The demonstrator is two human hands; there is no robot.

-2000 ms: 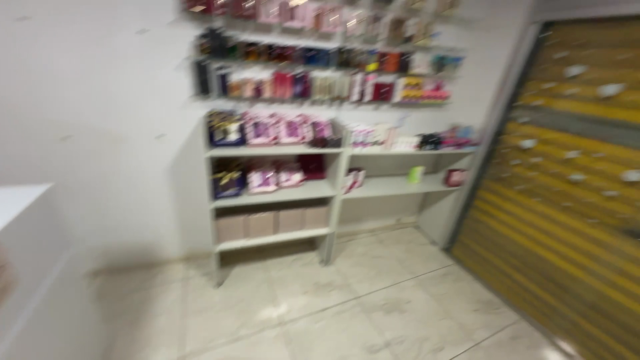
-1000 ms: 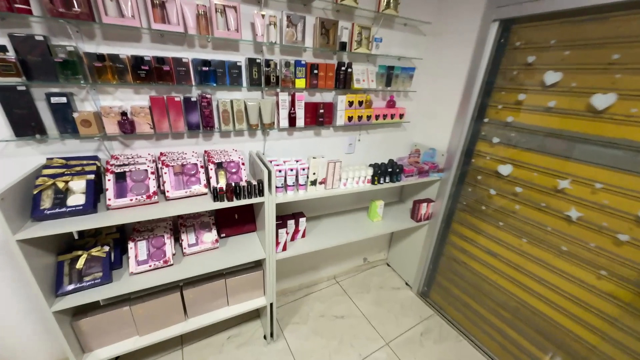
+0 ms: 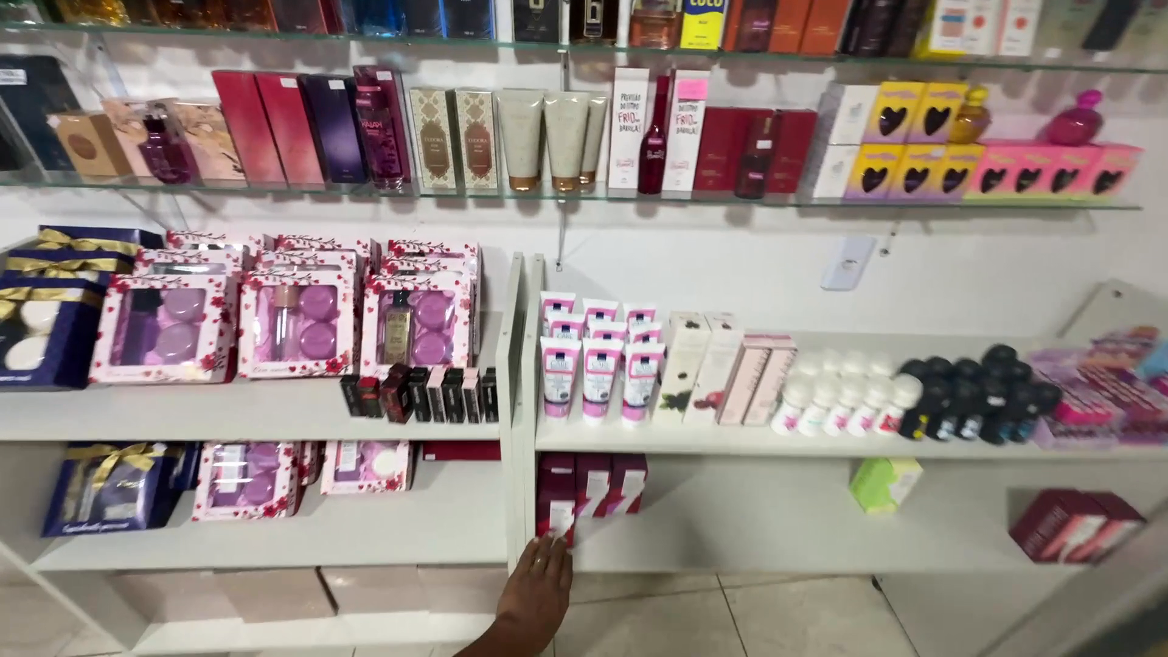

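My left hand (image 3: 537, 589) reaches up from the bottom of the head view, back of the hand toward me. Its fingertips are at the lower front of a dark red carton (image 3: 556, 511), by the edge of the right unit's lower shelf. Whether the fingers grip the carton or only touch it cannot be told; the thumb is hidden. More dark red cartons (image 3: 628, 484) stand behind and to the right of it. Above them, on the upper shelf, are pink-and-white cream tubes (image 3: 599, 379) in rows. My right hand is out of view.
Upright panels (image 3: 518, 365) divide the two shelf units. Small dark boxes (image 3: 433, 394), gift sets (image 3: 297, 319) and roll-on bottles (image 3: 849, 392) stand on the upper shelves. A green box (image 3: 885, 484) and maroon boxes (image 3: 1075, 525) are farther right. Glass shelves (image 3: 712, 199) hold perfumes.
The view has come much closer to the shelves. My left hand has come into view at the dark red cartons; no hand shows at the shelves in the earlier frames.
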